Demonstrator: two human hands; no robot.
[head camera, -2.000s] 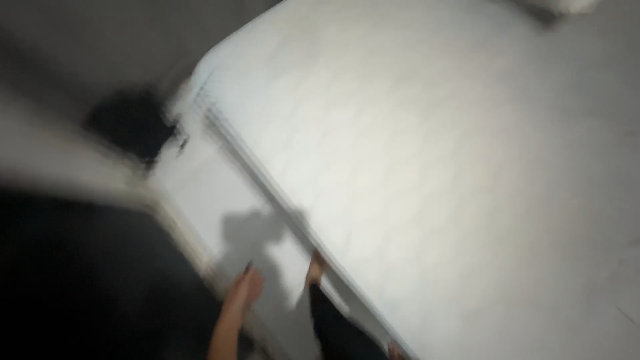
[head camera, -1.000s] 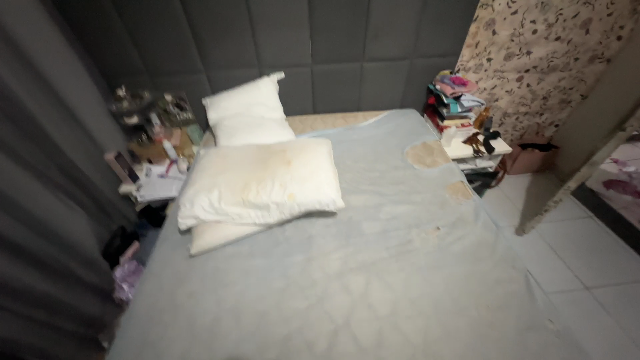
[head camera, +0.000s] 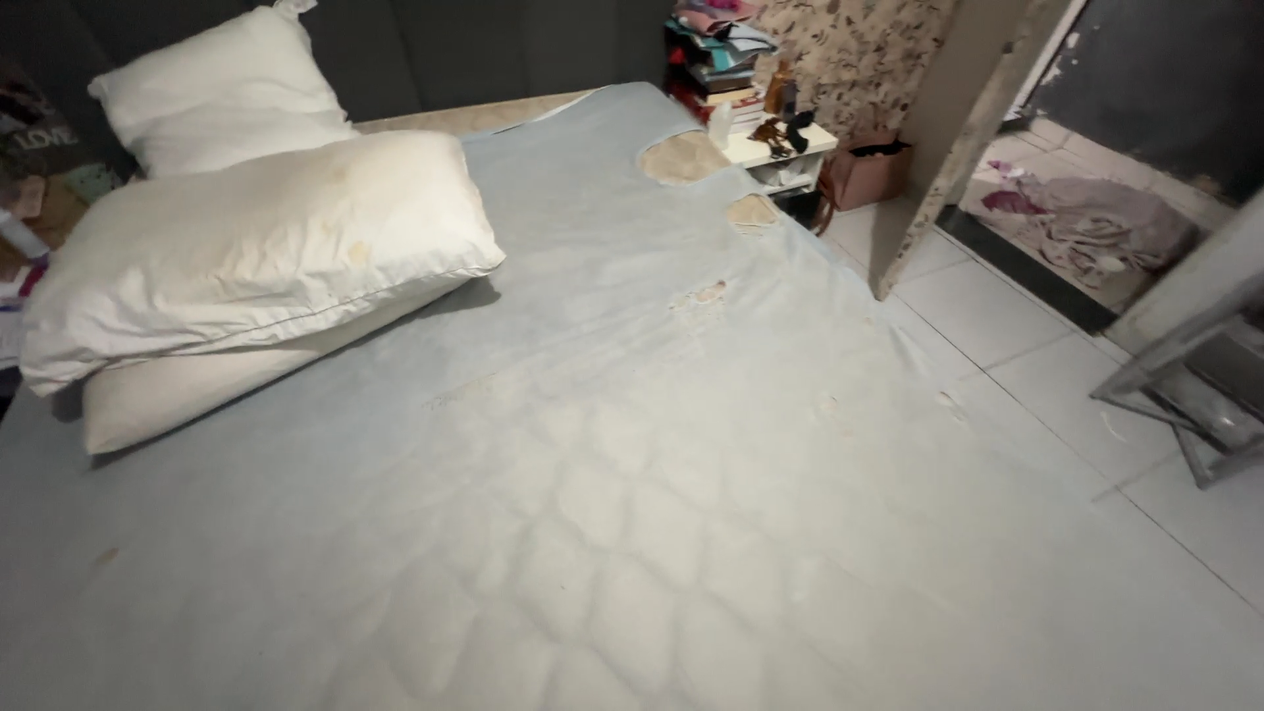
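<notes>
Neither my left hand nor my right hand is in the head view. A mattress under a thin, pale blue fitted sheet (head camera: 592, 415) fills most of it, and its quilted pattern shows through. Holes in the sheet near the far right corner bare beige patches of the mattress (head camera: 681, 158). On the left of the bed a white pillow with yellowish stains (head camera: 267, 247) lies over another pillow (head camera: 188, 395). Behind them a further white pillow (head camera: 222, 89) leans near the dark padded headboard (head camera: 494, 49).
A white bedside table (head camera: 780, 143) holds stacked books and cloths (head camera: 721, 59). Beside it stands a pink bag (head camera: 869, 168). An open door (head camera: 963, 148) leads to crumpled fabric on the floor (head camera: 1096, 227). A metal frame (head camera: 1195, 385) stands at the right on white tiles.
Both hands, seen at the mattress edge two seconds ago, are out of view. The view has swung widely up to the bed's head, then closer to its right side. The pillows have not plainly moved.
</notes>
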